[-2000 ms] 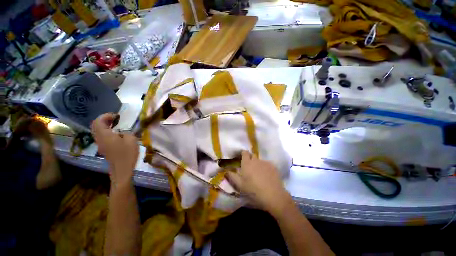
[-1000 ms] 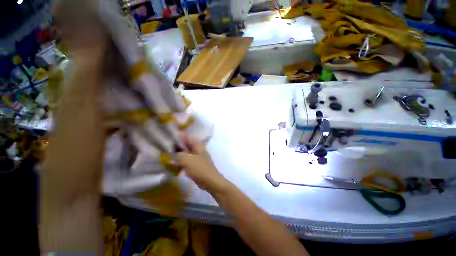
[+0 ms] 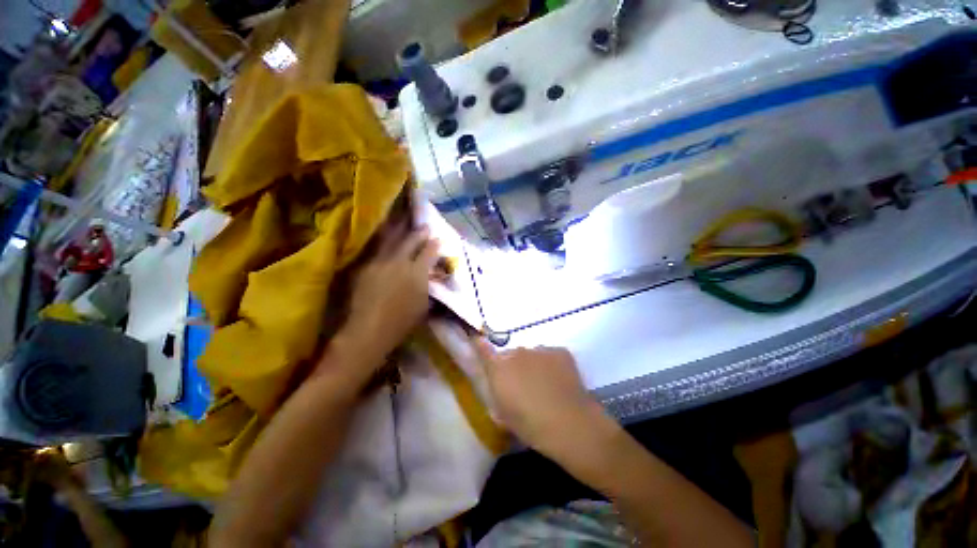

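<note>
The mustard panel (image 3: 284, 246) is heaped left of the sewing machine head (image 3: 686, 150). The white panel (image 3: 418, 439) with a narrow mustard band (image 3: 463, 391) hangs over the table's front edge. My left hand (image 3: 396, 280) presses on the garment, fingertips at its edge near the needle area. My right hand (image 3: 536, 391) grips the white panel's edge at the front left corner of the machine bed. The presser foot area (image 3: 541, 238) is washed out by bright light; the garment's edge lies left of it.
Scissors (image 3: 755, 262) with yellow and green handles lie right of the needle. A grey vented box (image 3: 73, 380) stands at left. A wooden board (image 3: 273, 64) is behind the garment. White and yellow cloth (image 3: 889, 450) is heaped below right. Part of another person's arm (image 3: 80, 508) shows at lower left.
The view has shifted closer to the machine head. The garment has been turned so its mustard side shows, and both hands have brought it right to the machine bed.
</note>
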